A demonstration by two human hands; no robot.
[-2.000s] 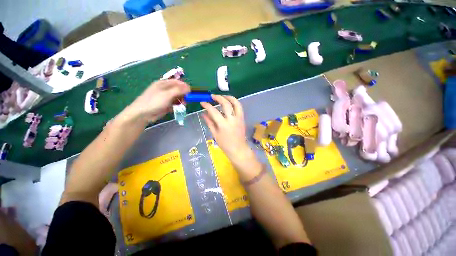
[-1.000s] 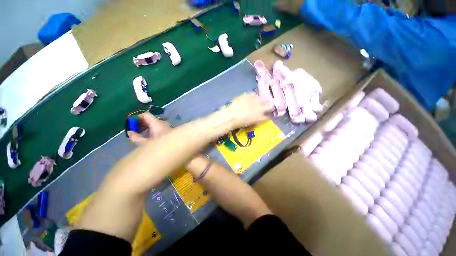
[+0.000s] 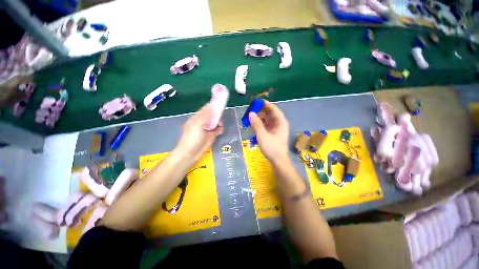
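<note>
My left hand holds a pale pink housing shell upright between thumb and fingers, its inside not visible. My right hand holds a bright blue battery cell with thin wires at its upper end. The two parts are apart, above the mat's far edge by the belt. Whether a circuit board is attached to the battery is hard to tell.
A green belt carries pink housings. Loose wired sets lie on the right yellow panel. Pink shells are piled at right beside a carton of housings. More shells and blue cells lie at left.
My left hand has moved back left from the shell pile, now with a shell in it; my arms are no longer crossed. My right hand still holds the battery. The view has swung left.
</note>
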